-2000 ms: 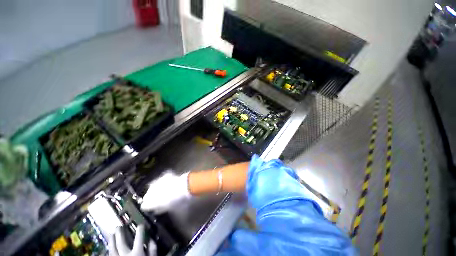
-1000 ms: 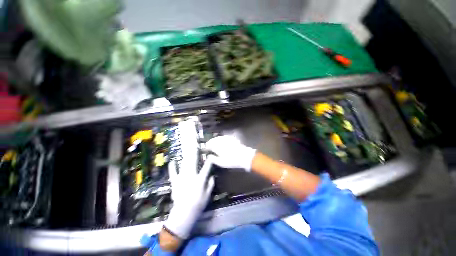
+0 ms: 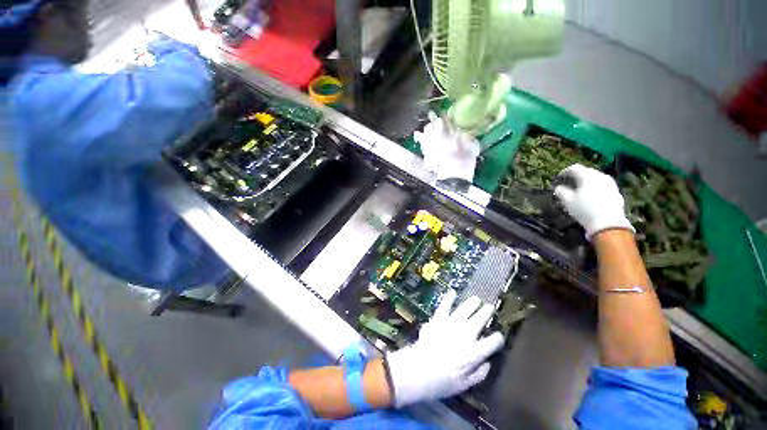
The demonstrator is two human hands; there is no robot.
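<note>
A green circuit board (image 3: 420, 260) with yellow blocks and a grey ribbed bar (image 3: 490, 275) lies in a black carrier on the conveyor. My left hand (image 3: 446, 351), in a white glove with a light blue wrist band, rests with fingers spread at the board's near right edge. My right hand (image 3: 591, 198), also in a white glove, is at the two black bins, its fingers over the olive pieces (image 3: 547, 164). Its fingertips are bent down and it is unclear whether they hold a piece. Olive pieces (image 3: 380, 326) also sit on the carrier's near edge.
Another board (image 3: 256, 159) is further left on the conveyor, beside a person in blue (image 3: 109, 159). A pale green fan (image 3: 479, 50) stands behind the rail, with white gloves (image 3: 446, 149) at its base. The bins stand on a green mat (image 3: 740, 277).
The view has swung left, bringing in the person and fan. My right hand has moved from the board to the bins. My left hand has shifted to the board's near edge.
</note>
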